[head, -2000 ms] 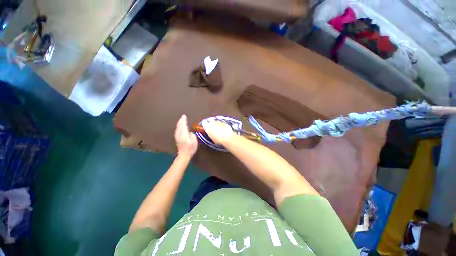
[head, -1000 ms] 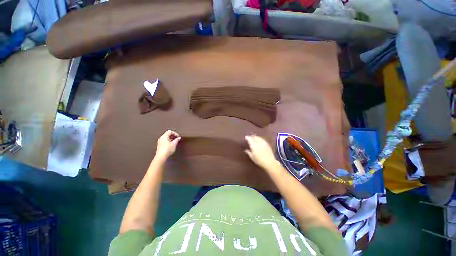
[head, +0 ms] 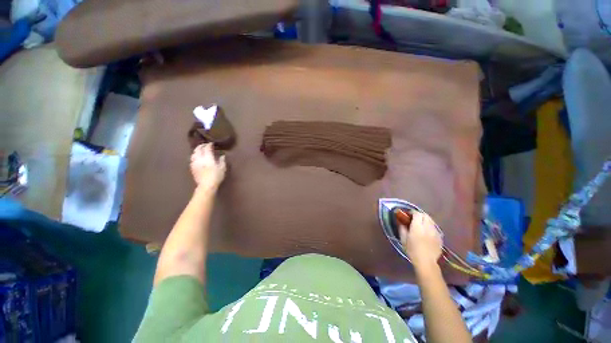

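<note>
My right hand (head: 422,238) is closed around the orange-brown handle of the steam iron (head: 390,224), which stands on the right of the brown cloth-covered pressing table (head: 288,221). My left hand (head: 207,165) touches the near edge of a small crumpled brown piece (head: 224,132) at the left; its fingertips are too blurred to tell if they grip it. A white heart-shaped piece (head: 206,116) lies at the top of that brown piece. A ridged stack of narrow curved brown strips (head: 328,147) lies in the table's middle.
A wrapped blue hose (head: 569,221) runs from the iron to the right edge. A long brown padded board (head: 167,27) lies beyond the table. A side table with white paper (head: 94,191) is at the left. A blue container (head: 506,218) is at the right.
My left hand has moved up to the small brown piece. My right hand has moved right and taken hold of the iron. The strip that lay between my hands is no longer there.
</note>
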